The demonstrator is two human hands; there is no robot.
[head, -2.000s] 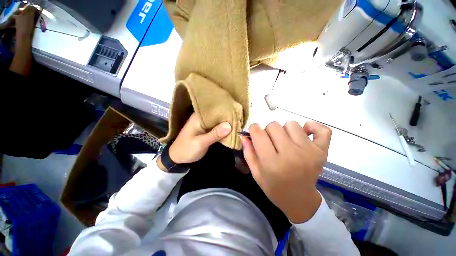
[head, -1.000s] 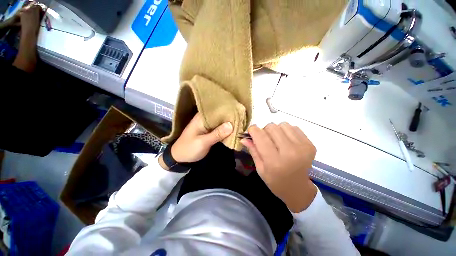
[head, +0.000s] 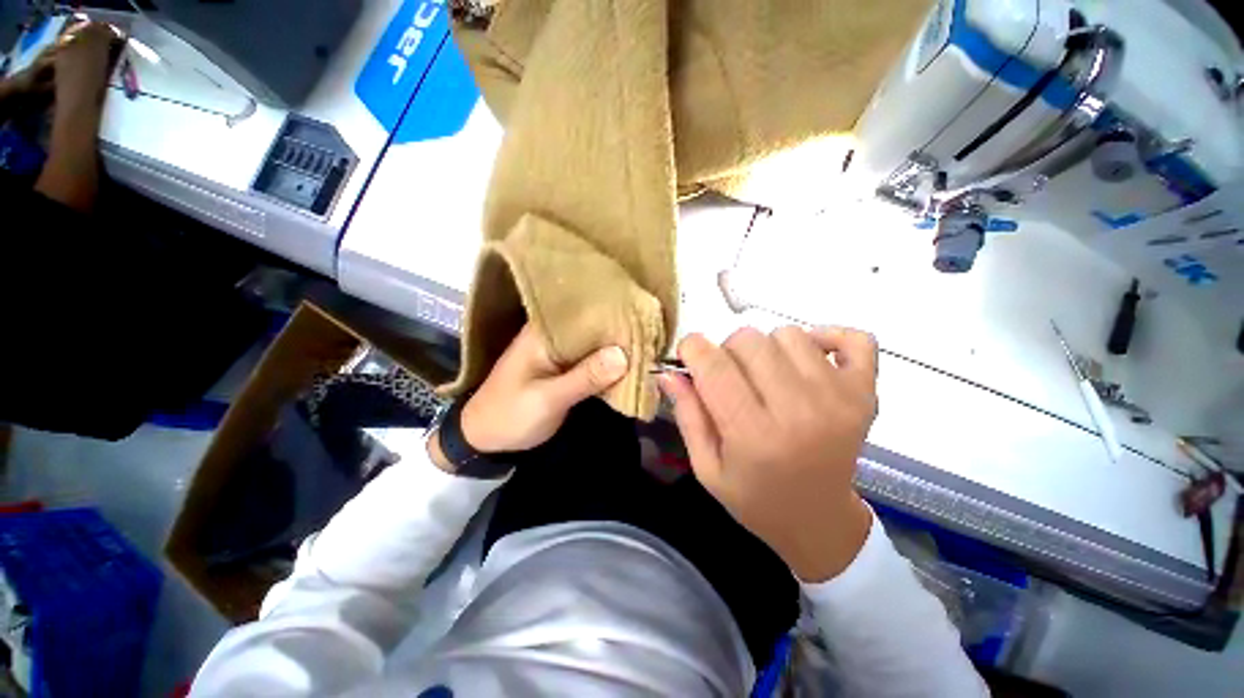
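A tan woolly sleeve hangs from the table towards my lap, part of a larger tan cloth behind it. My left hand is partly inside the open cuff, with its thumb on the outside, gripping the edge. My right hand pinches a small dark, thin tool with its tip at the cuff seam. Most of the tool is hidden by the fingers, so I cannot tell its kind.
A white sewing machine stands at the right. A black screwdriver, a pale pointed tool and a red-dark tool lie on the right of the table. A cardboard box is below left. A person's arm shows far left.
My right hand has shifted slightly left compared with the oldest frame and stays at the cuff edge. My left hand keeps its hold. The view has moved slightly.
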